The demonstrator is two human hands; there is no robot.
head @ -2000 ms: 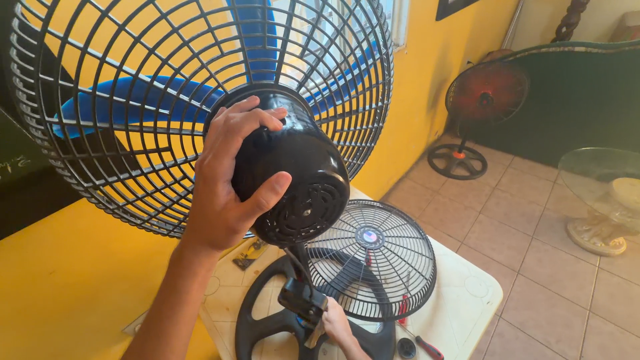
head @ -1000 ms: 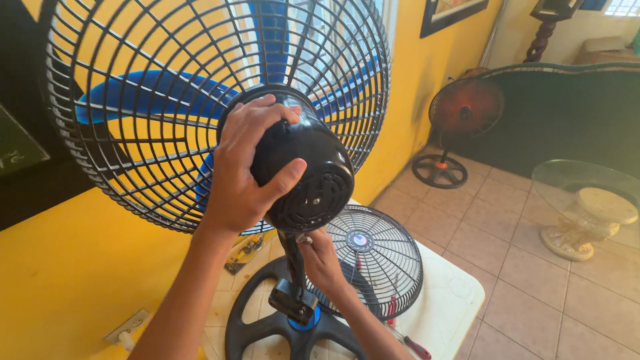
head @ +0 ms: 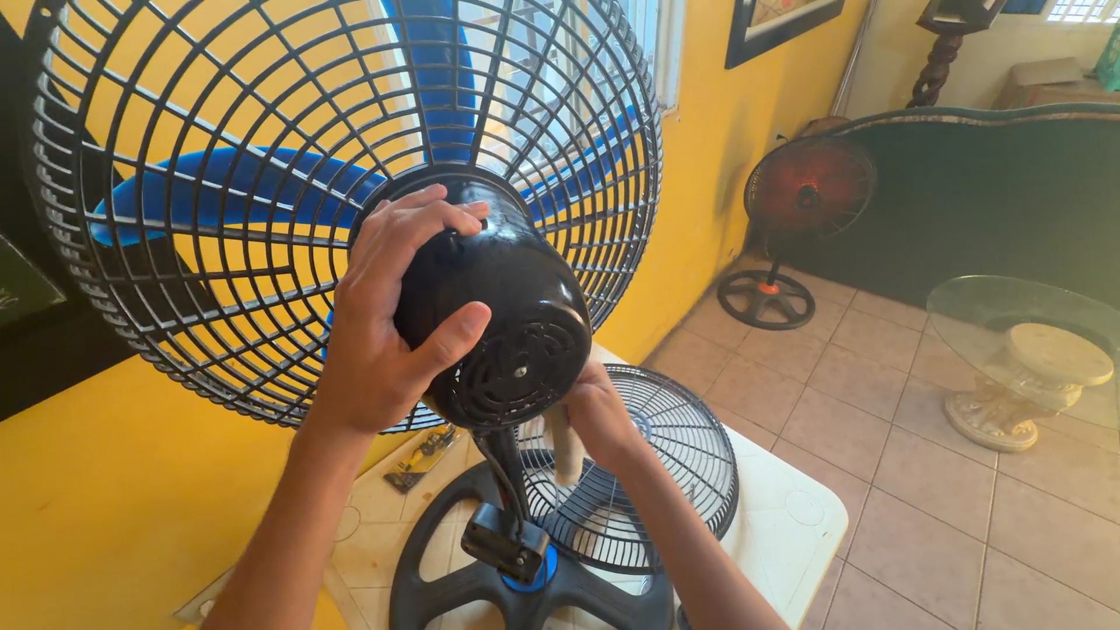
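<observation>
My left hand (head: 385, 306) grips the top and side of the black motor housing (head: 516, 289) of a pedestal fan, thumb near its vented rear. Behind the housing is the fan's black wire guard (head: 254, 254), with blue blades (head: 236, 188) showing through. My right hand (head: 604, 411) is raised at the housing's lower right edge, its fingertips partly hidden; a pale, cloth-like strip (head: 564, 451) hangs by its fingers. Below, the black neck with its cable leads to a black joint block (head: 506, 542) above the wheel-shaped base (head: 446, 582), which has a blue ring.
A detached round wire guard (head: 700, 490) lies on the white table (head: 796, 499), partly over the base. A small packaged item (head: 422, 459) lies by the yellow wall (head: 131, 490). Beyond, a second fan (head: 809, 188) stands on the tiled floor near a glass-topped table (head: 1006, 306).
My right hand has risen from the joint block to the neck, then to the housing's lower right side. My left hand has stayed on the housing.
</observation>
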